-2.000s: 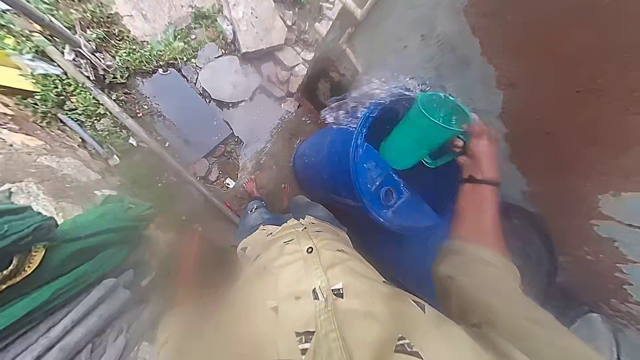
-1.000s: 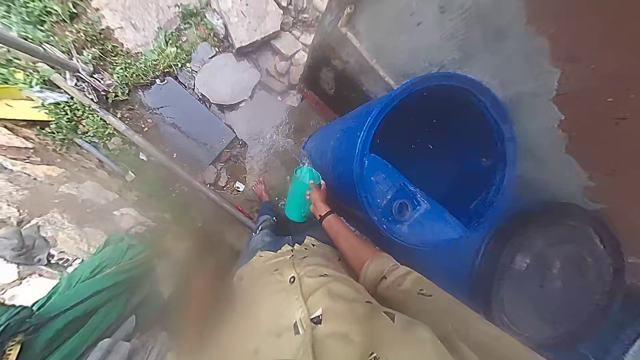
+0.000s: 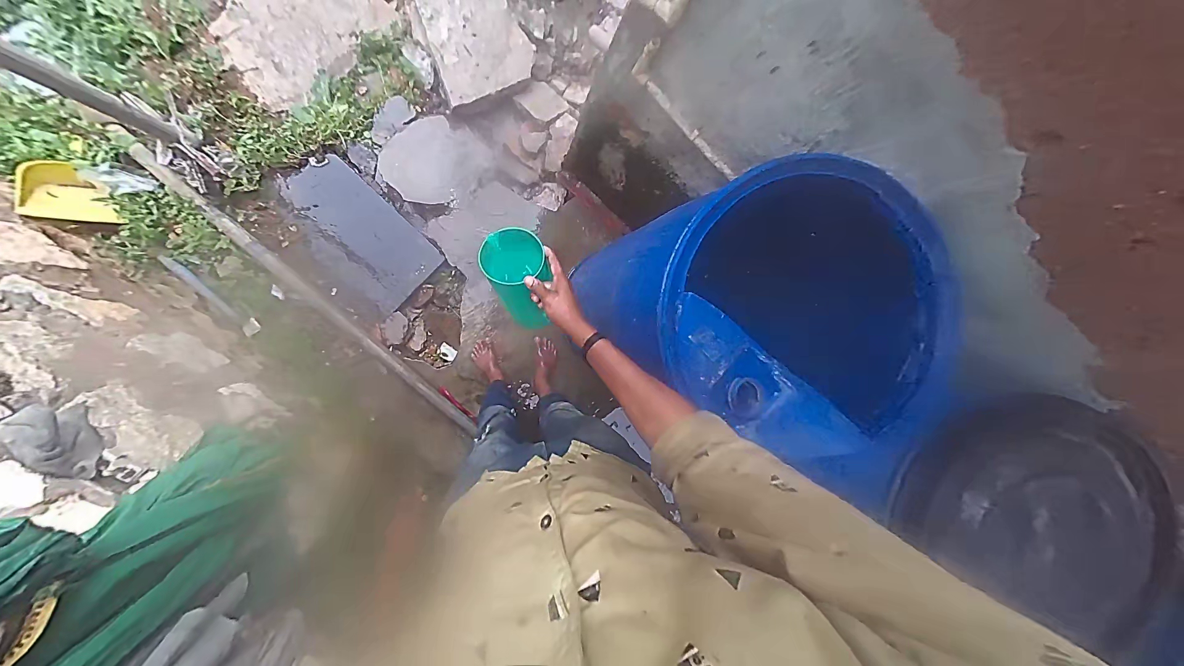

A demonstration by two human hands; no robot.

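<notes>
My right hand (image 3: 555, 298) grips a green plastic mug (image 3: 521, 282) at its side, above the wet ground near my bare feet. The mug is tilted so that its mouth faces the camera. Right of the hand stands a large blue plastic drum (image 3: 638, 277) with part of its top cut away and a round bung hole in the part that is left. Its inside is dark blue; how much water it holds I cannot tell. My left hand does not show.
A round black lid or drum top (image 3: 1036, 518) is beside the blue drum. A long pole (image 3: 305, 287) crosses on the left. Dark stone slab (image 3: 361, 231), broken stones (image 3: 435, 157), a yellow dustpan (image 3: 65, 192) and green cloth (image 3: 176, 546) lie around. A low wall (image 3: 638, 129) stands behind.
Two seconds ago the mug was over the drum's opening with water splashing. My right hand has since carried it left, out over the ground by my feet, where water splashed one second ago.
</notes>
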